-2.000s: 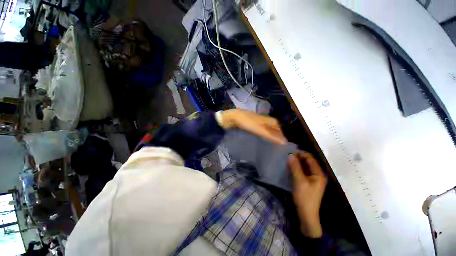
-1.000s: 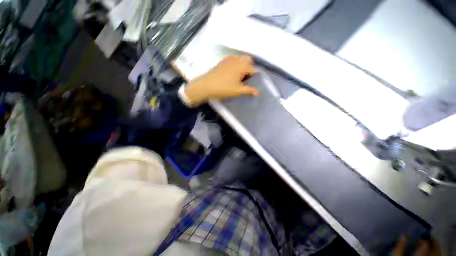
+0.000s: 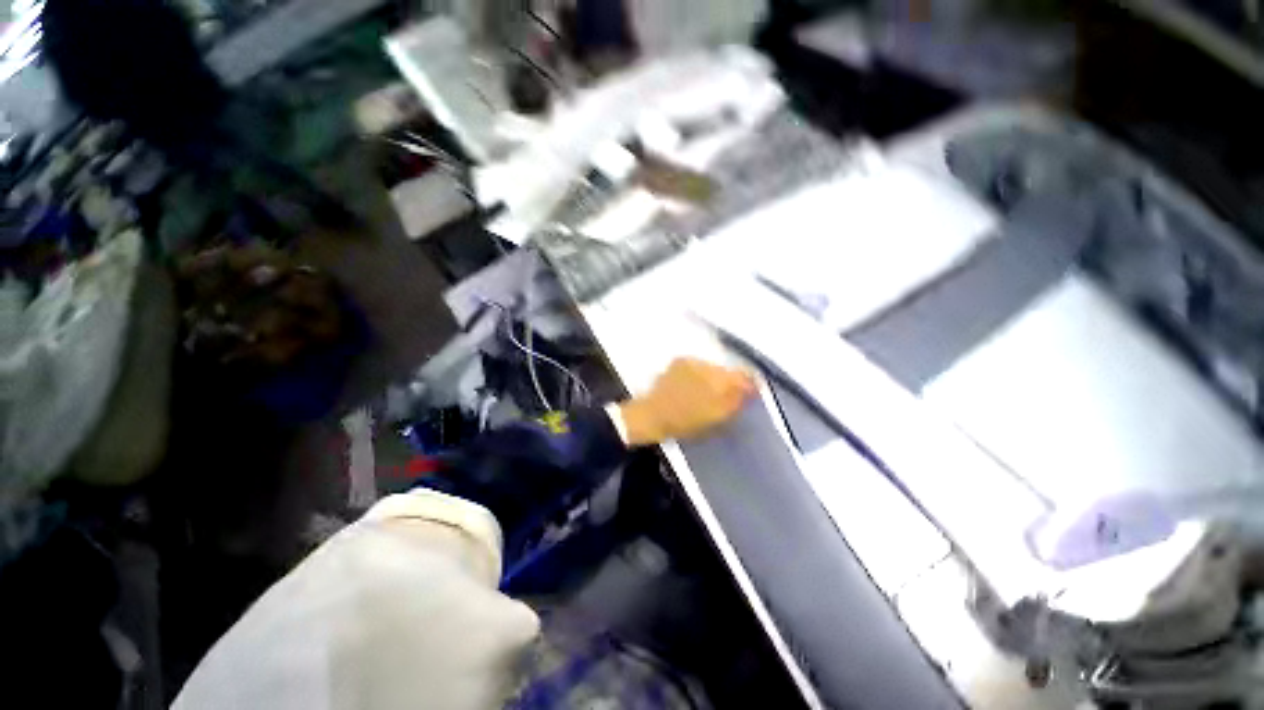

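Note:
My left hand, blurred, rests on the far end of a dark grey panel at the front edge of the white table. The fingers are at the panel's end; a firm grip cannot be made out. The panel runs along the table edge towards the lower right, grey face up, and leaves the picture at the bottom. My right hand is out of the picture. The sewing machine head is at the lower right, blurred, with its small metal parts near the bottom edge.
A long curved white piece with a dark edge lies beyond the panel. A grey piece lies further back. A plastic-wrapped bundle sits at the table's far left end. Cables and a blue crate are below the table edge.
The grey panel, held by both hands off the table edge at first, now lies along the table. The view has turned and shifted. My right hand has gone out of the picture.

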